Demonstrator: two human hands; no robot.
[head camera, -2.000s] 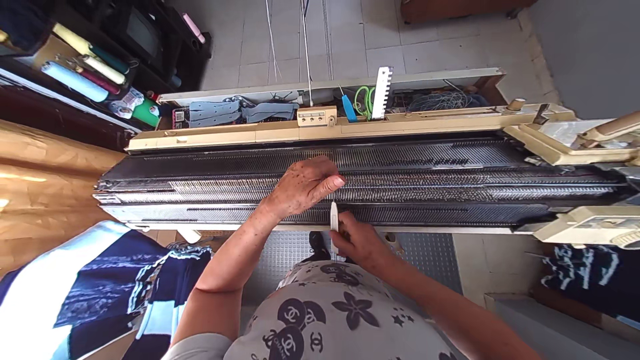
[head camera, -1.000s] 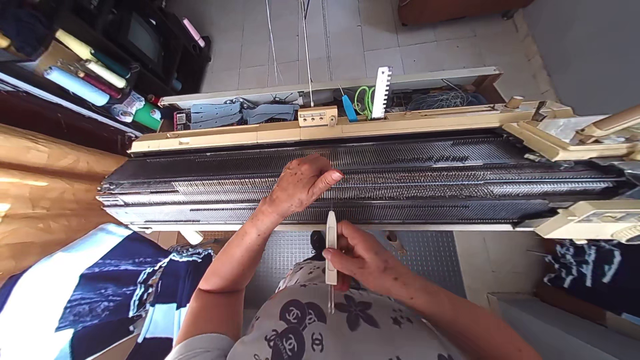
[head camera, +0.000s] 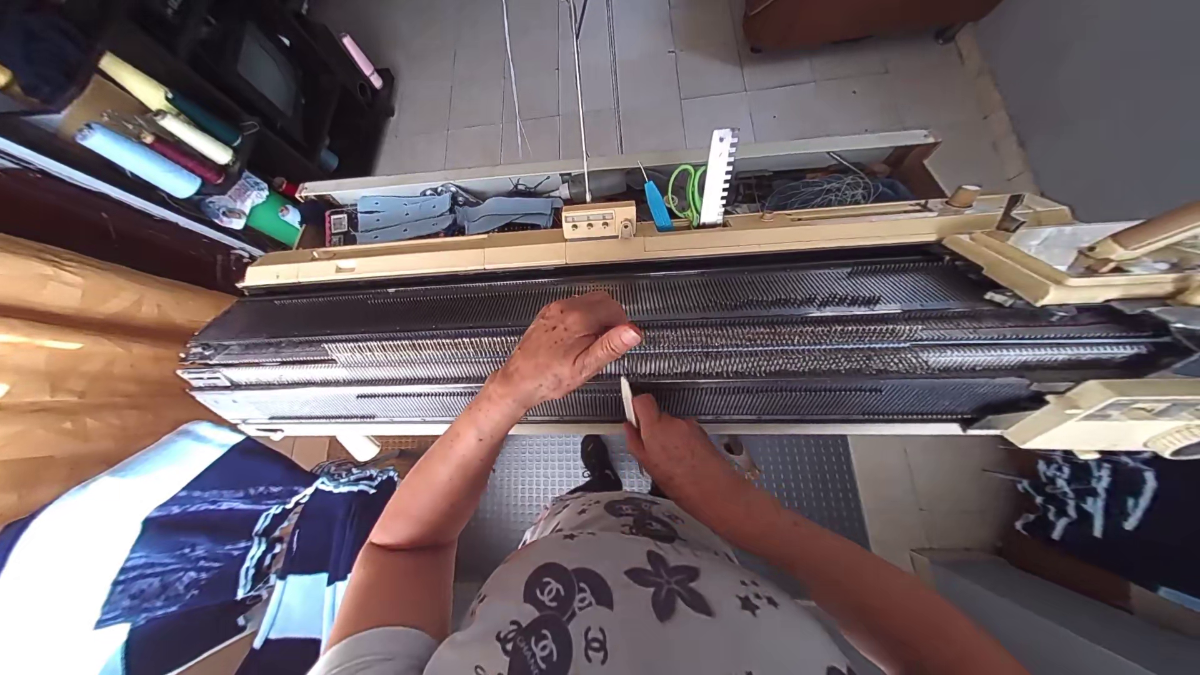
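A double-bed knitting machine (head camera: 450, 398) spans the view, with rows of needles on both beds. My left hand (head camera: 572, 347) rests over the middle needle rows, its thumb pointing right; its fingertips are hidden, so whether it holds anything cannot be told. Just right of it and nearer my body, my right hand (head camera: 670, 441) grips a slim white hand tool (head camera: 628, 401), whose pointed end reaches up over the front bed. Knitting-machine carriages lie at the right, one on the back bed (head camera: 1069, 267) and one on the front bed (head camera: 1116, 417).
Behind the beds, a long tray holds green-handled scissors (head camera: 689, 192), a blue-handled tool (head camera: 656, 204), a white toothed comb (head camera: 719, 178) and tangled yarn (head camera: 834, 190). Yarn cones (head camera: 139, 159) stand at the upper left. Navy and white knitted fabric (head camera: 197, 525) hangs at the lower left.
Between one second ago and now, my right hand has moved forward with the white tool, from near my body to the front bed. My left hand has stayed about where it was.
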